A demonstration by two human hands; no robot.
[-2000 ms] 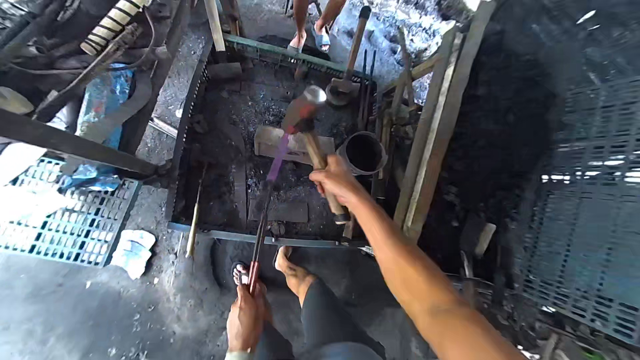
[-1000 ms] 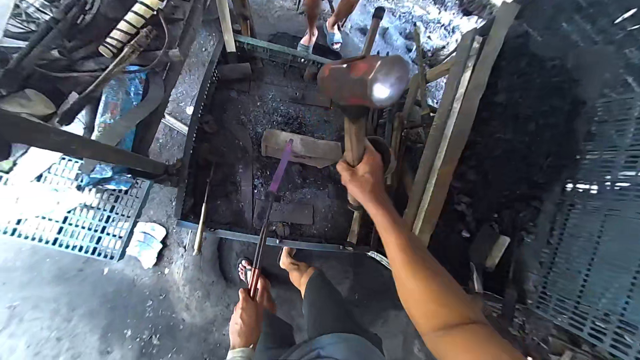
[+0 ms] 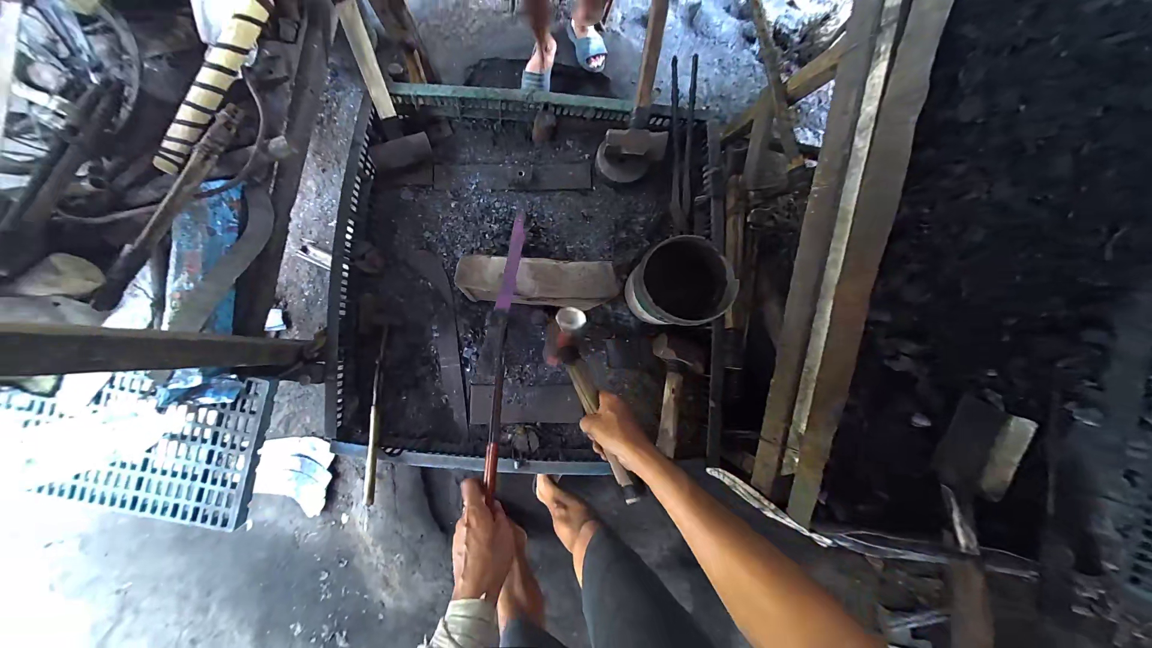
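My left hand point(image 3: 483, 540), at the bottom centre, is closed round the red handle ends of long metal tongs point(image 3: 495, 396). Their far end meets a flat metal bar point(image 3: 512, 265) that looks purple-pink and lies across a pale, block-like anvil point(image 3: 549, 281). My right hand point(image 3: 617, 432) grips the wooden handle of a hammer point(image 3: 570, 331). The hammer's head, with a bright round face, is just below the anvil's near edge, right of the tongs, apart from the bar.
A bucket point(image 3: 682, 281) stands right of the anvil. A second hammer point(image 3: 671, 387) and a sledgehammer point(image 3: 630, 148) lie inside the low crate-like frame point(image 3: 576, 465). A person's sandalled feet point(image 3: 589, 47) are beyond its far edge. Wooden planks point(image 3: 837, 261) run along the right.
The hammer in my right hand was raised close to the camera one second ago and is now lower, nearer the anvil's front. My left hand still holds the tongs with the bar on the anvil.
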